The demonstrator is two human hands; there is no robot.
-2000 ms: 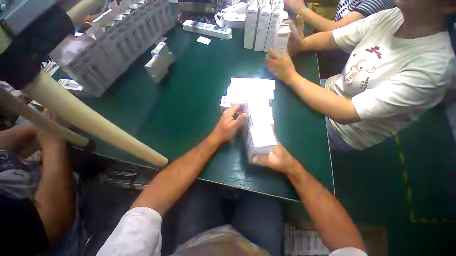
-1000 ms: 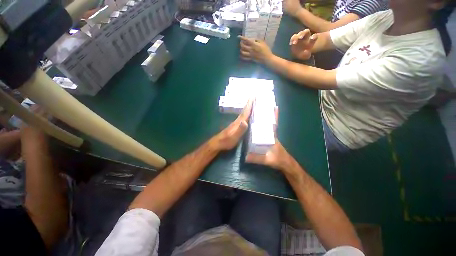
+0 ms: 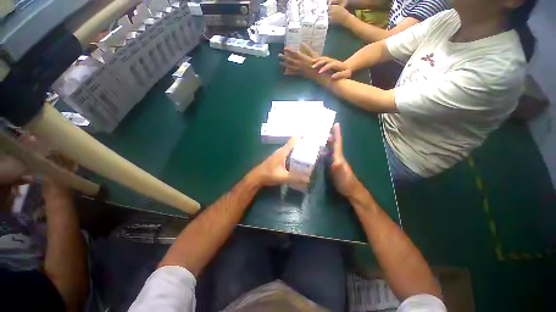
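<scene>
White product boxes (image 3: 310, 146), glared out by light, are held together above the green table in front of me. My left hand (image 3: 278, 166) grips their near left side, with fingers partly hidden under them. My right hand (image 3: 341, 166) is upright at their right side, its fingers apart from the near end; whether its fingertips touch the far end is hard to tell. A flat stack of white boxes (image 3: 280, 122) lies on the table just beyond and partly behind the held boxes. The print on them is washed out.
Open-top boxes (image 3: 128, 76) stand in a long row at left, with small white boxes (image 3: 183, 87) beside them. A power strip (image 3: 239, 46) lies at the far end. A coworker's hands (image 3: 314, 64) are by standing boxes (image 3: 305, 27). A cream pipe (image 3: 122, 161) crosses at left. A carton (image 3: 451, 289) is low right.
The held boxes have tilted, their near end shifting left. My left hand now grips them, and my right hand has come off their near end. The coworker's hands have come together by the standing boxes.
</scene>
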